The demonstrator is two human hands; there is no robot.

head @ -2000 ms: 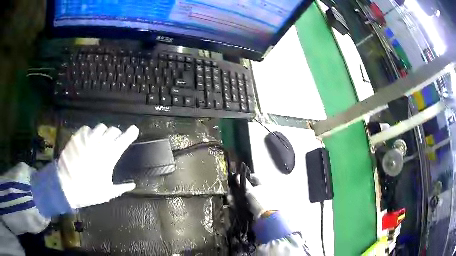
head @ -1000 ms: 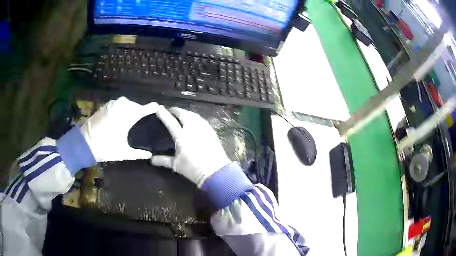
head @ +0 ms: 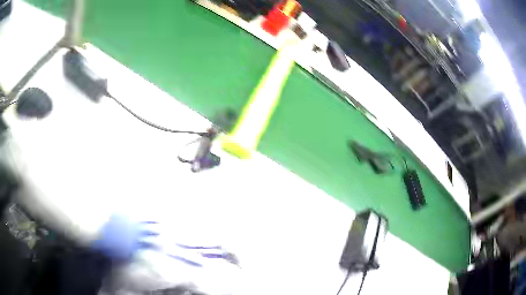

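Note:
My right hand (head: 60, 210), in a white glove, is heavily blurred at the lower left, beyond a blue cuff. Its fingers and anything in them cannot be made out. My left hand is out of the picture. A black adapter (head: 83, 76) lies on the white bench sheet (head: 277, 230) at the upper left. Its cable runs right to a dark bundled lead end (head: 205, 154). Another black adapter (head: 363, 242), with its cable over it, lies at the sheet's right part. A third adapter (head: 413, 189) and its lead (head: 372, 157) lie on the green belt (head: 311, 132).
A bright yellow-green bar (head: 259, 106) lies across the belt. A red-orange object (head: 280, 18) and a dark oblong object (head: 338, 56) are at the far edge. The mouse (head: 33, 103) is at the left. A metal post (head: 37, 66) stands at the upper left.
The view has swung right along the line. The monitor and keyboard have left the picture. Both hands were around a black adapter on the fixture; now only the blurred right one shows.

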